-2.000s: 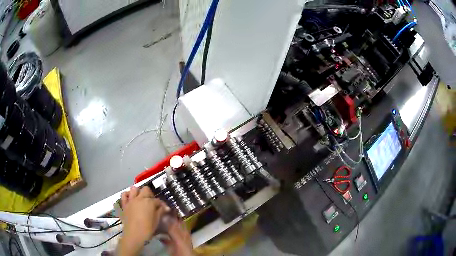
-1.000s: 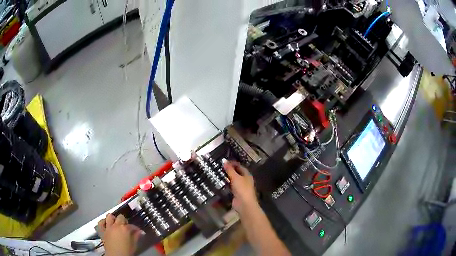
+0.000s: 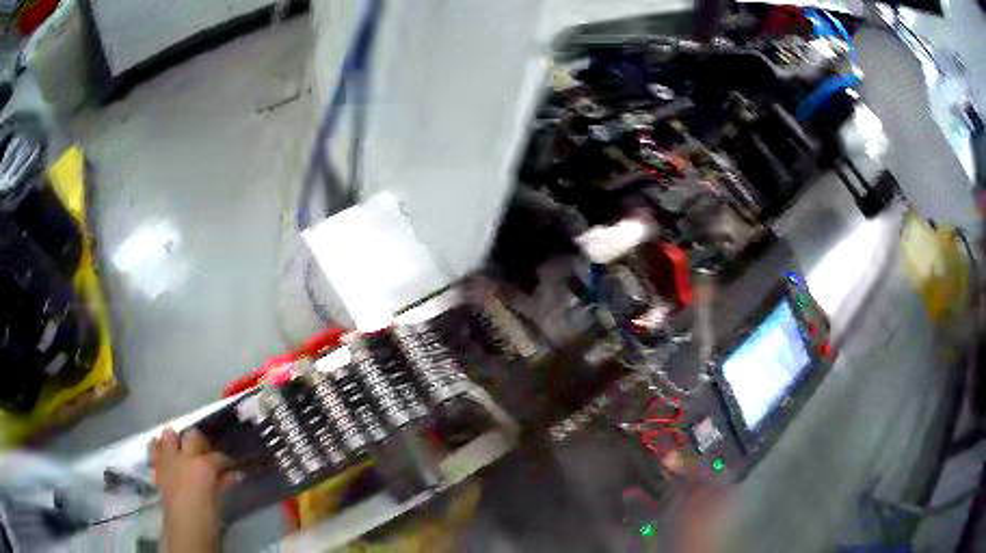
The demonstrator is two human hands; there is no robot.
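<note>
The wire straightener [image 3: 357,405], a dark block with rows of shiny ribbed rollers, lies below the white box. My left hand [image 3: 192,475] is at its left end, fingers bent over the edge; whether it grips the wire is not clear. A pinkish blurred patch at the lower edge of the control panel looks like my right hand [image 3: 708,518]; its fingers cannot be made out. A pink-red knob [image 3: 281,371] tops the straightener's far side.
Orange-red scissors [image 3: 662,430] lie beside the lit touchscreen [image 3: 765,365]. The dark feed mechanism [image 3: 670,162] is at upper right. A white box [image 3: 373,257] stands behind the straightener. Black wire coils [image 3: 49,292] stand on a yellow-covered pallet [image 3: 100,324] at left.
The right hand has left the rollers' right end; a blurred skin-coloured patch is now at the panel's lower edge. The left hand stays at the straightener's left end. The view has shifted and blurred.
</note>
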